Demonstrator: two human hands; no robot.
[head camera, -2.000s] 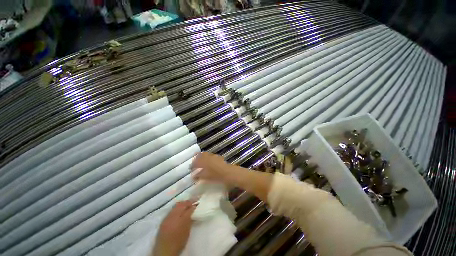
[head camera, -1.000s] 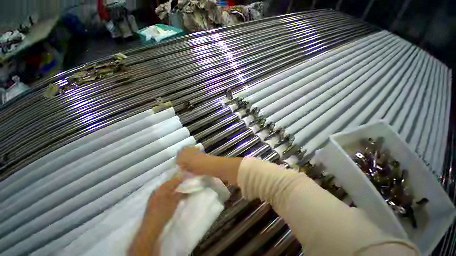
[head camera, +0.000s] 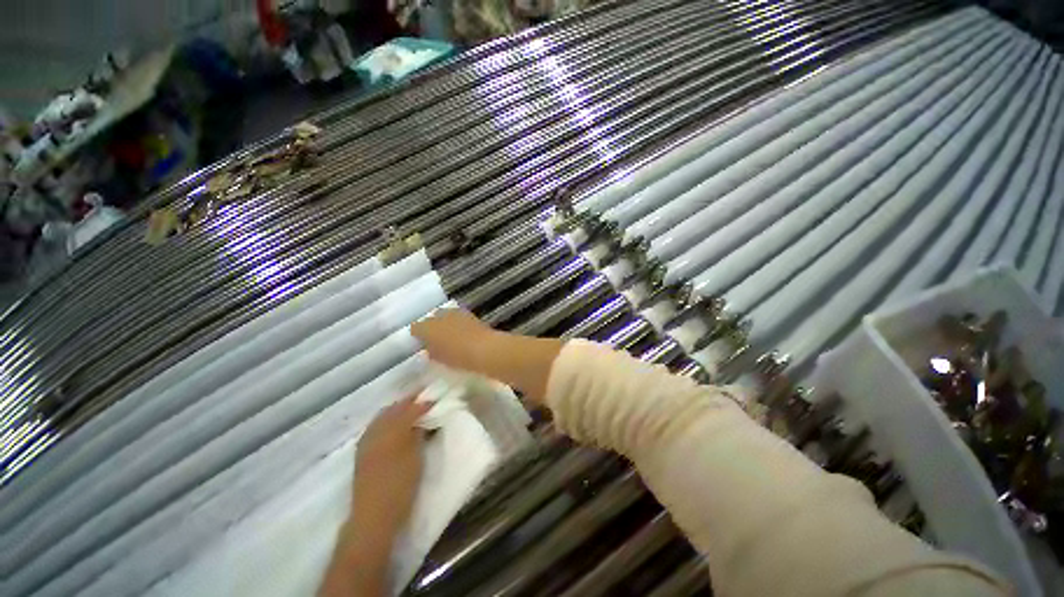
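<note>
White pleated fabric (head camera: 222, 397) lies in ridges over the steel rods at the left. Its near part is loose and flatter, with an end bunched at my hands. My left hand (head camera: 391, 449) grips the loose cloth near its end. My right hand (head camera: 457, 342) is at the edge of the ridged cloth, just above my left hand, with its fingers bent down on the cloth. Its fingertips are partly hidden, so I cannot tell whether it pinches the cloth. A tan piece (head camera: 403, 247) sits at the fabric's far corner.
A second white ridged panel (head camera: 817, 187) lies at the right, with a row of metal clips (head camera: 653, 280) along its edge. A white clip bin (head camera: 951, 408) stands on it. Loose clips (head camera: 239, 181) lie on the far rods. A teal tub (head camera: 400, 61) stands beyond.
My hands have moved up the fabric edge toward its far corner, and fewer ridges still stand there. More of the near cloth is loose. The view has shifted, so the bin is partly cut off.
</note>
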